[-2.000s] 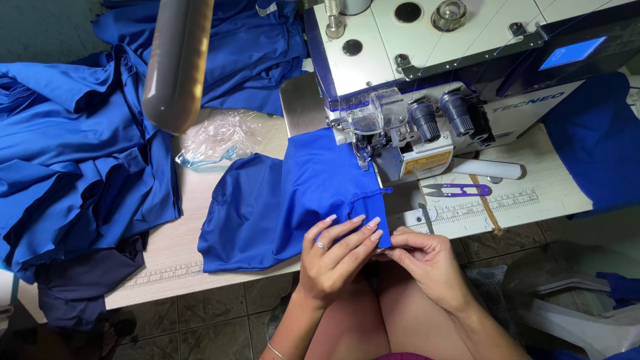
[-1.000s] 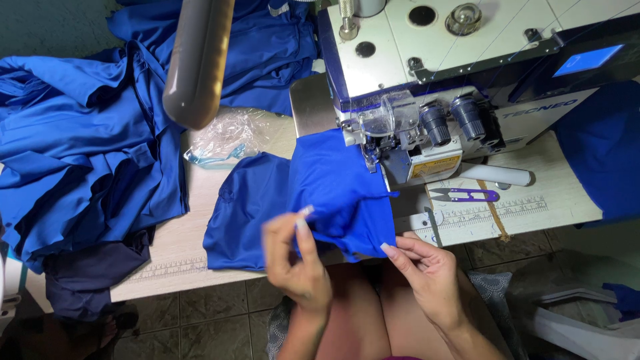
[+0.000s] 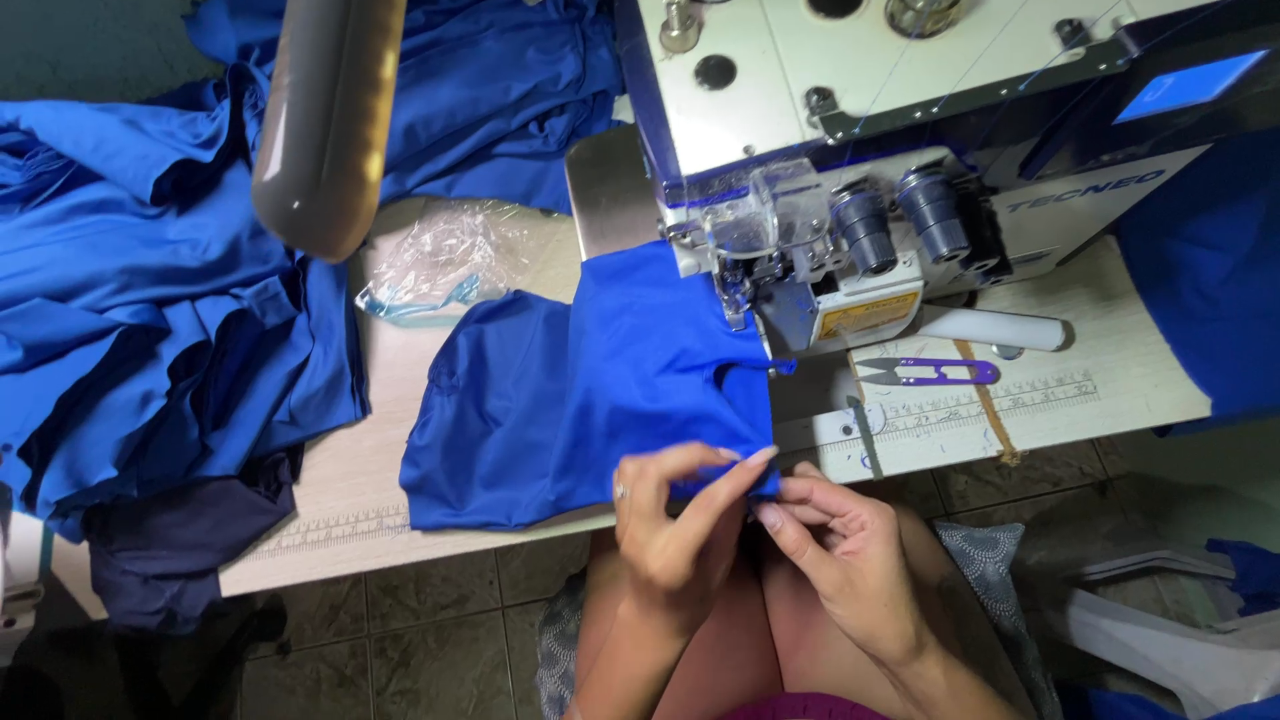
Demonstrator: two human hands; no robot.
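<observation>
A bright blue fabric piece (image 3: 640, 370) lies on the table, its upper right part beside the presser foot (image 3: 734, 300) of an overlock sewing machine (image 3: 900, 200). Its lower right corner hangs at the table's front edge. There my left hand (image 3: 680, 520), with a ring on one finger, pinches the cloth between thumb and fingertips. My right hand (image 3: 850, 550) grips the same corner from the right, thumb and fingers together. Both sets of fingertips nearly meet, and they hide part of the corner. A small twisted bit of cloth sticks out on the right edge below the foot.
Piled blue fabric (image 3: 150, 280) covers the left, with a dark navy cloth (image 3: 190, 530) beneath. A clear plastic bag (image 3: 450, 260) lies behind the piece. A lamp (image 3: 330, 130) hangs over the left side. Purple thread snips (image 3: 930, 371) and a white cylindrical object (image 3: 990, 327) lie right of the foot.
My left hand, raised with its fingers apart one second ago, has come back to the cloth corner beside my right hand. My right hand has kept hold of the corner.
</observation>
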